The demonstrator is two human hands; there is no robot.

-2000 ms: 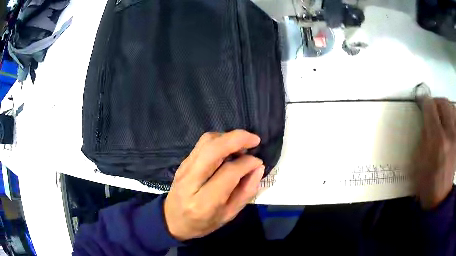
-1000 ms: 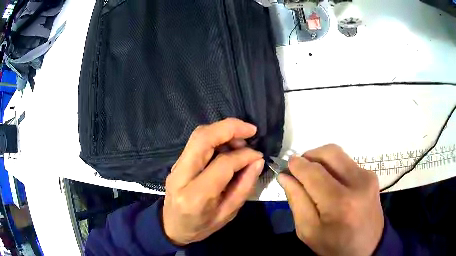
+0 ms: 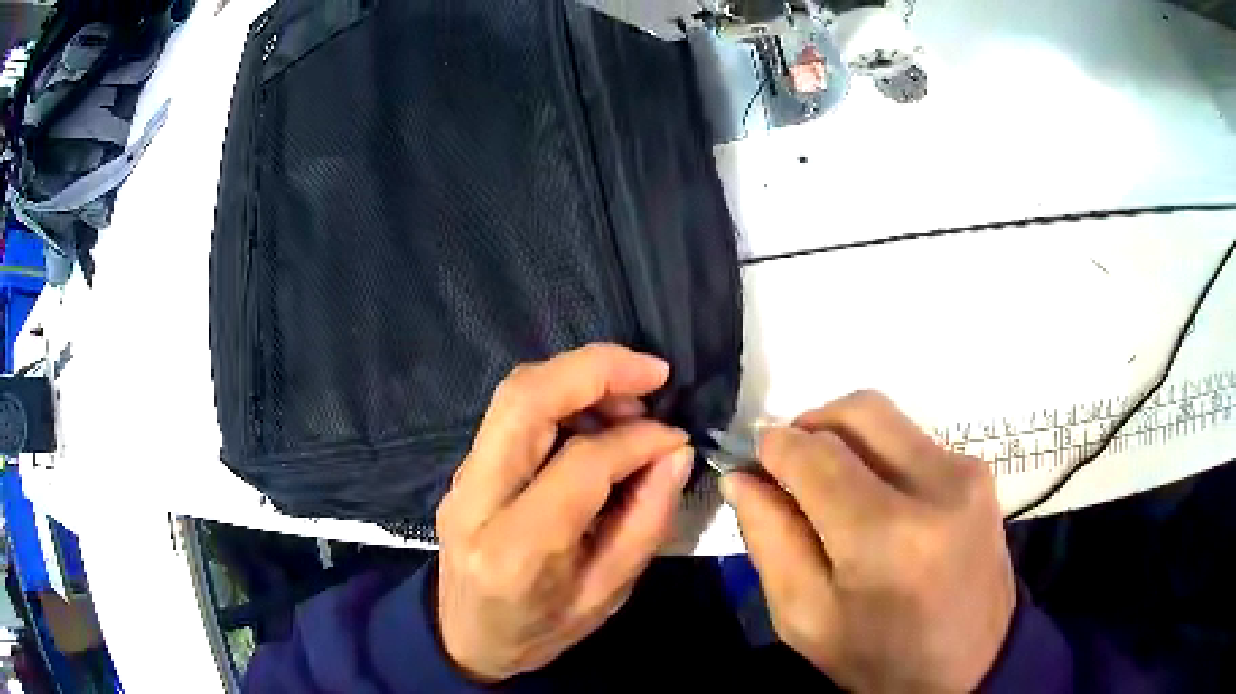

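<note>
The black mesh bag panel [image 3: 434, 203] lies on the white table, left of centre. My left hand [image 3: 556, 508] pinches its lower right corner between thumb and fingers. My right hand [image 3: 868, 542] holds the small metal thread snips [image 3: 736, 445], mostly hidden in the fingers, with the blades pointing left at the pinched corner. The blade tips touch or nearly touch the cloth; which one cannot be told. The thin black snips cord [image 3: 1152, 393] runs from beside my right hand up to the right.
The machine's needle plate area [image 3: 800, 82] is at the top, right of the panel. A dark seam line [image 3: 949, 237] crosses the table. A ruler scale [image 3: 1057, 434] runs along the front edge. Grey and black fabric pieces [image 3: 81, 122] lie at upper left.
My right hand has come in from the far right to the panel corner, now with the snips. Since one second ago, both hands and the panel have shifted slightly left in the view.
</note>
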